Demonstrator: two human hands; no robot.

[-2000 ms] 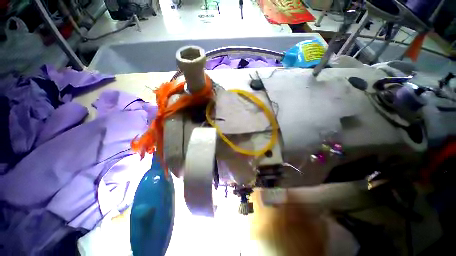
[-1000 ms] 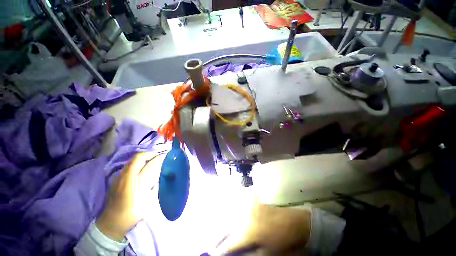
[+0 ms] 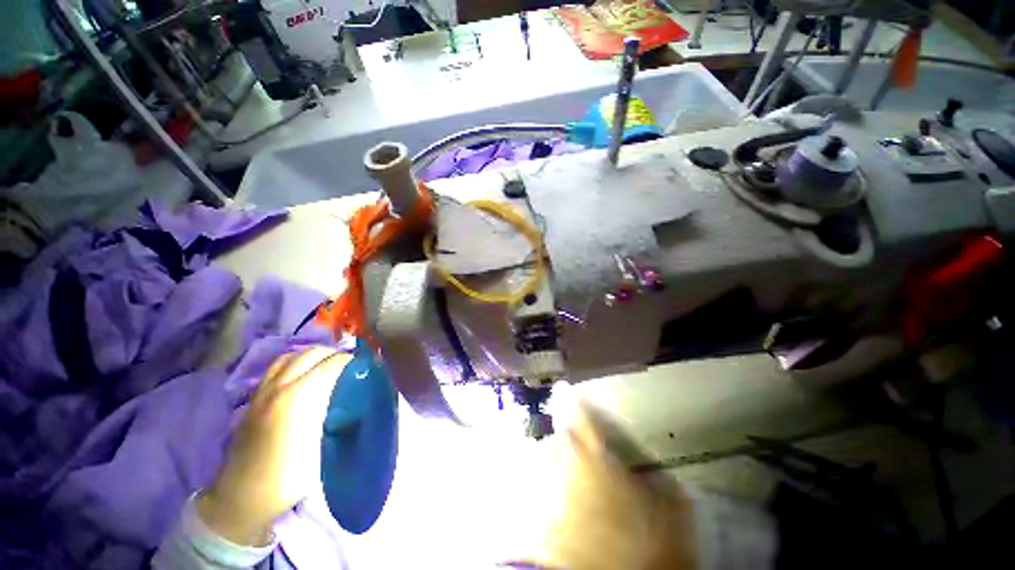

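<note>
Purple cloth (image 3: 145,412) lies heaped left of the sewing machine (image 3: 612,223). Its head reaches in from the right, with a blue oval (image 3: 360,440) hanging from its left end. My left hand (image 3: 273,440) rests at the cloth's right edge, behind and left of the blue oval; its fingers are lost in white glare. My right hand (image 3: 607,490) is blurred, low and right of the needle area, its fingers also washed out by glare. The needle, the presser foot and any cloth under them are hidden in the glare. Whether either hand grips cloth cannot be told.
Orange cloth (image 3: 358,256) is tied round a pale post on the head, beside a yellow rubber band (image 3: 490,298). Dark slim tools (image 3: 818,462) lie at right on the table. A white trough (image 3: 301,161) runs along the back, with a blue bottle (image 3: 612,120) near it.
Compared with one second ago, the view has shifted slightly and my right hand is raised nearer the needle area. Two seconds ago my left hand was not clearly visible; now it shows on the left.
</note>
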